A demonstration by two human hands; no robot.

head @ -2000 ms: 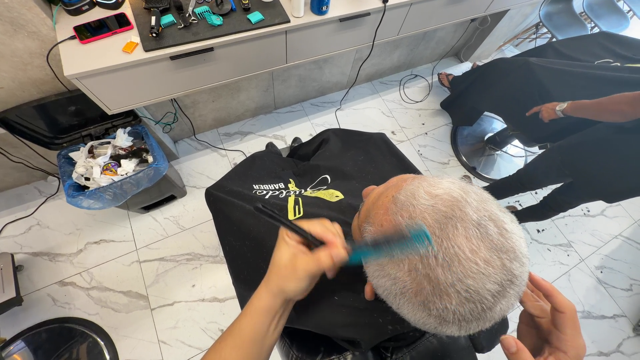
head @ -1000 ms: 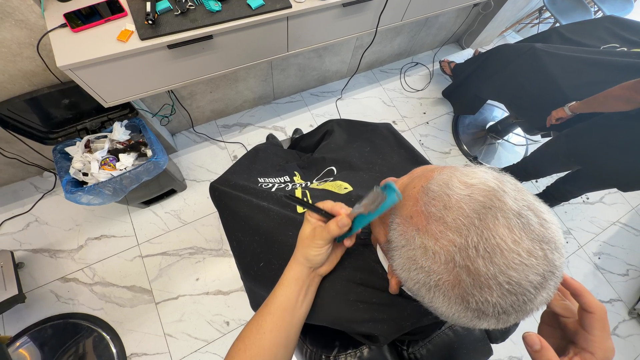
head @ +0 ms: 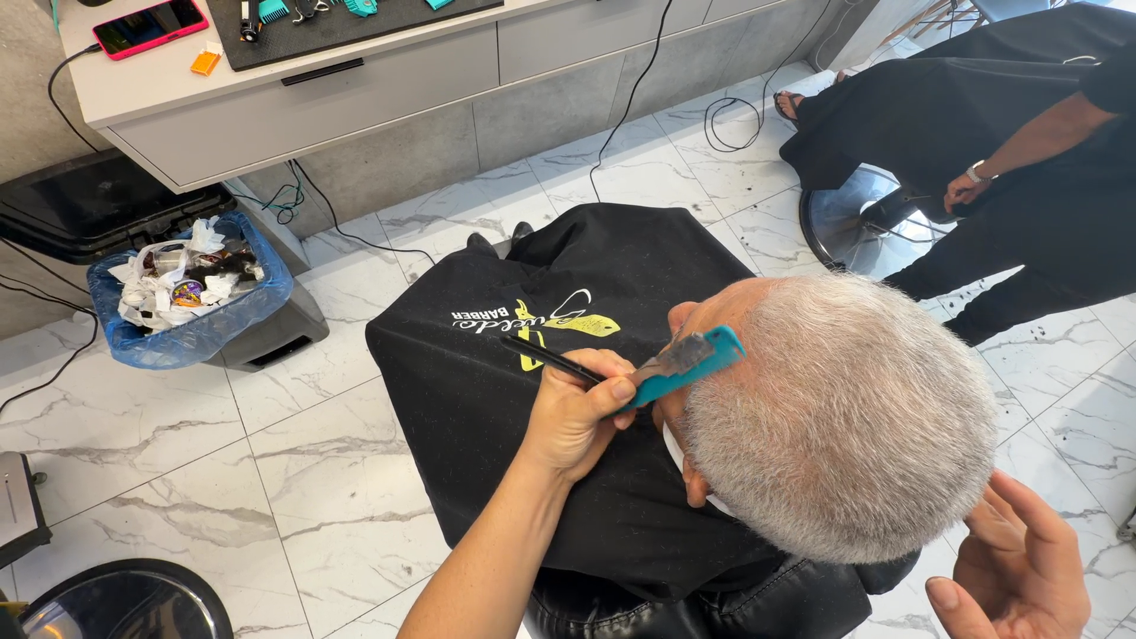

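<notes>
A seated person's head with short grey hair is right of centre, above a black barber cape with a white neck strip at the collar. My left hand holds a teal comb together with a black-handled tool, whose greyish end lies along the comb. It looks like a razor, but the kind is not certain. The comb's tip is by the front of the hair. My right hand is beside the back of the head, fingers apart, holding nothing; whether its fingertips touch the hair cannot be told.
A counter with drawers holds a phone and a black mat with tools. A lined bin stands at left. Cables cross the floor. At right, a co-worker's arm is beside another caped person. Round chair bases flank the area.
Two seconds ago the comb lay over the top of the head; now it is at the front hairline. The comb's fast blur has gone. The view has shifted somewhat.
</notes>
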